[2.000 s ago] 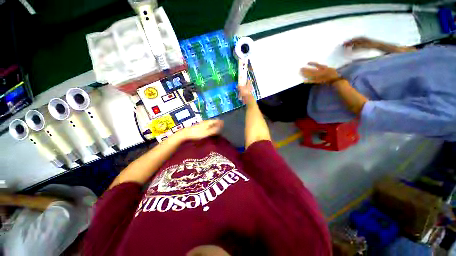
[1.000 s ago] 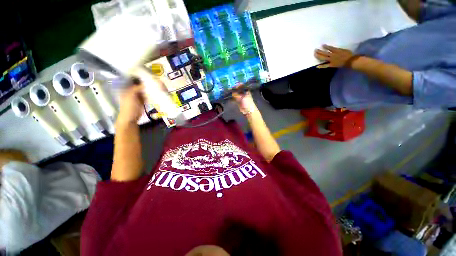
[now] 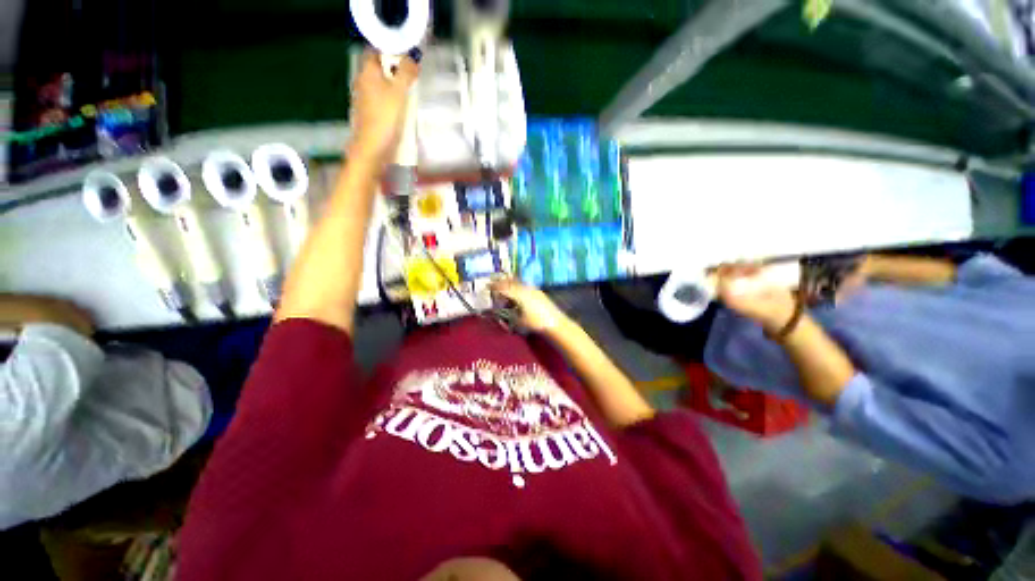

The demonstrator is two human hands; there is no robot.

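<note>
My left hand [image 3: 384,104] is raised at the back and grips a hair dryer [image 3: 392,59] by the handle near its barrel. Its round air outlet faces up, cut by the top edge, and its handle hangs towards the testers. My right hand [image 3: 524,306] is at the near right corner of the electrical testers, its fingers closed on a dark power cord [image 3: 495,304]; the plug itself is not clear. Two testers stand one behind the other, the rear tester [image 3: 454,216] and the front tester [image 3: 448,278], with thin dark wires. Another dryer [image 3: 484,97] is over the white tray [image 3: 437,131], blurred.
Several dryers [image 3: 229,187] lie in a row on the white bench at left. A blue-green mat [image 3: 568,199] is right of the testers. At right, a person in blue holds a dryer [image 3: 688,295]. A slanted post [image 3: 681,68] crosses the back. A grey sleeve shows at left.
My left hand has moved up and away with the dryer, from over the testers to beside the tray. My right hand has moved left to the testers. The person at right now holds a dryer.
</note>
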